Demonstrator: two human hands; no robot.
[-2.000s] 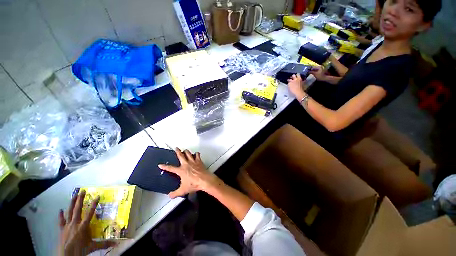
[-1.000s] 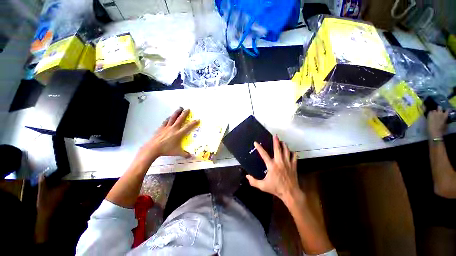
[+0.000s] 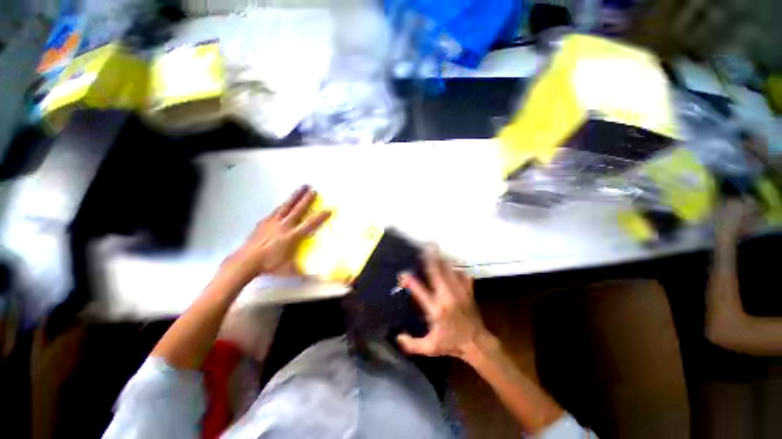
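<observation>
The frame is blurred. A yellow printed sleeve [image 3: 336, 250] lies flat near the front edge of the white bench. My left hand [image 3: 279, 236] rests on its left side, fingers spread. A black gift box [image 3: 386, 283] with small pale lettering is right of the sleeve, its upper corner touching or overlapping it, its lower part at or past the bench edge. My right hand [image 3: 446, 307] holds this box by its right side, thumb below and fingers on its top face.
Stacked black boxes [image 3: 141, 184] stand left, with yellow sleeves [image 3: 187, 77] behind. A film-wrapped yellow pack [image 3: 622, 81] stands right. Clear bags [image 3: 356, 111] and a blue bag [image 3: 467, 30] are at the back. A person's arm [image 3: 729, 291] is far right; a brown carton [image 3: 656, 343] is below the bench.
The view has swung from the right side to the bench front. Since one second ago, my right hand has drawn the black box left and toward me. My left hand stays on the sleeve.
</observation>
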